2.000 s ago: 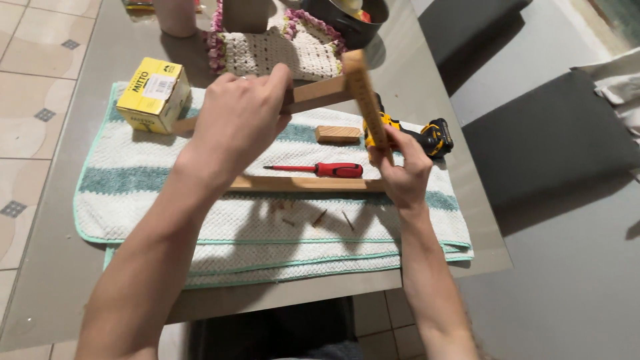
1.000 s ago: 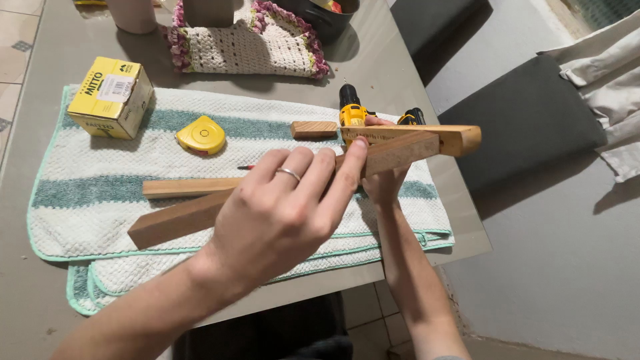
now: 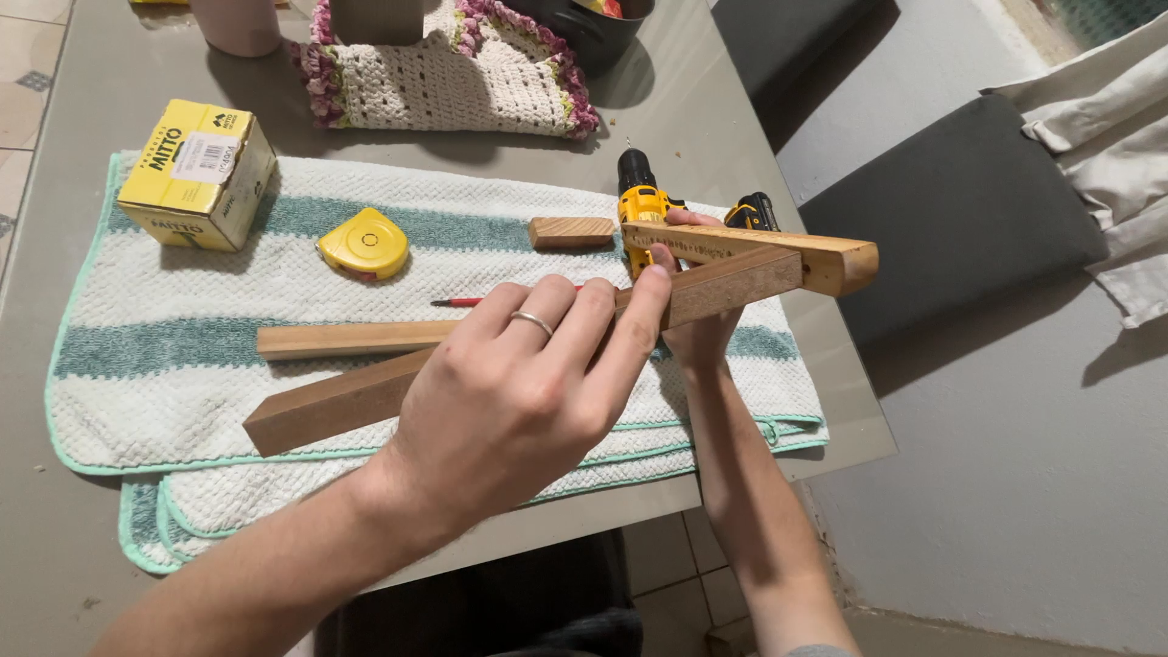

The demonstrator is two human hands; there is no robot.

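Note:
My left hand (image 3: 538,383), with a ring on one finger, grips a long dark wooden bar (image 3: 342,401) that slants up to the right. Beyond it, my right hand (image 3: 698,319) holds a shorter, lighter wooden piece (image 3: 748,245), which meets the bar's far end at an angle. A yellow cordless drill (image 3: 643,201) lies behind the right hand, partly hidden. Another wooden strip (image 3: 356,338) and a red screwdriver (image 3: 464,301) lie on the towel, both partly covered by my left hand. A small wood block (image 3: 572,233) and a yellow tape measure (image 3: 365,244) rest farther back.
A striped towel (image 3: 164,283) covers part of the table (image 3: 55,511). A yellow cardboard box (image 3: 198,178) stands at its back left. Behind are a crocheted cloth (image 3: 411,91), a pink cup (image 3: 235,23) and a dark pot (image 3: 607,41). Dark chairs (image 3: 949,210) stand at the right.
The held wooden bar has swung down from its raised position, and my left hand now reaches toward the joint. The tape measure, hidden two seconds ago, shows. The view has shifted.

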